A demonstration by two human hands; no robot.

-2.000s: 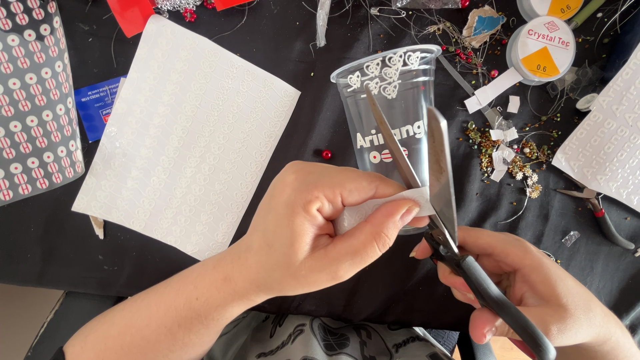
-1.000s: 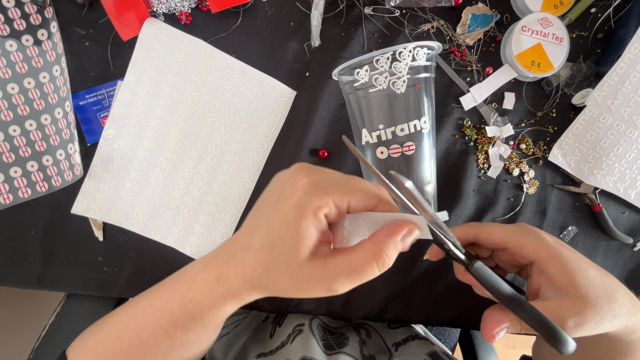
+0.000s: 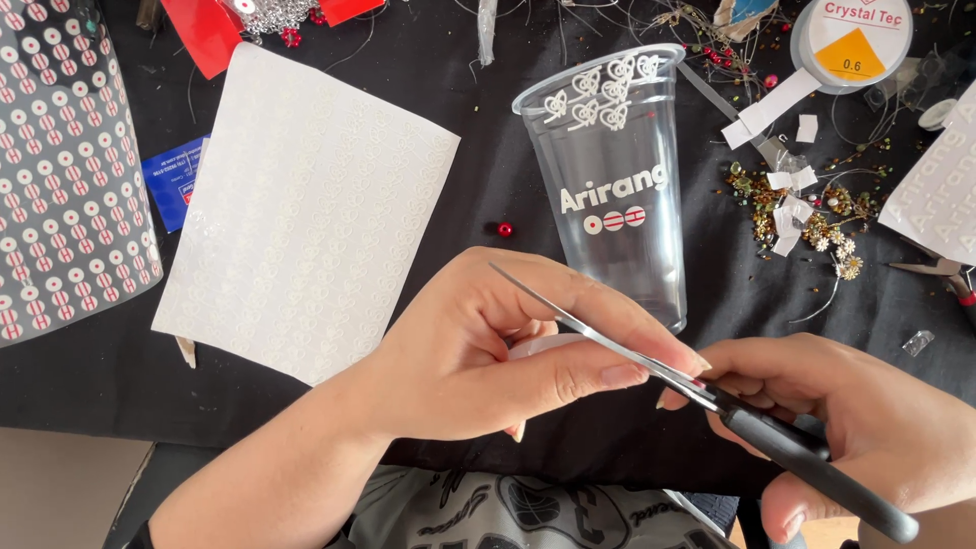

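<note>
My right hand grips black-handled scissors, whose blades look closed and pass over my left fingertips. Between the thumb and fingers of my left hand is a small piece of whitish film or paper, mostly hidden by the fingers. Just beyond both hands lies a clear plastic cup with white heart-like figures near its rim, white lettering and three small round marks. A white sheet of heart-like stickers lies to the left of it.
A sheet of red-and-white round stickers and a blue card are at the left. A red bead lies by the cup. On the right are a spool of clear cord, scattered beads, paper scraps, pliers and another white sheet.
The scissors stood open around the white strip two seconds ago; their blades have come together. Less of the strip shows between my left fingers than before.
</note>
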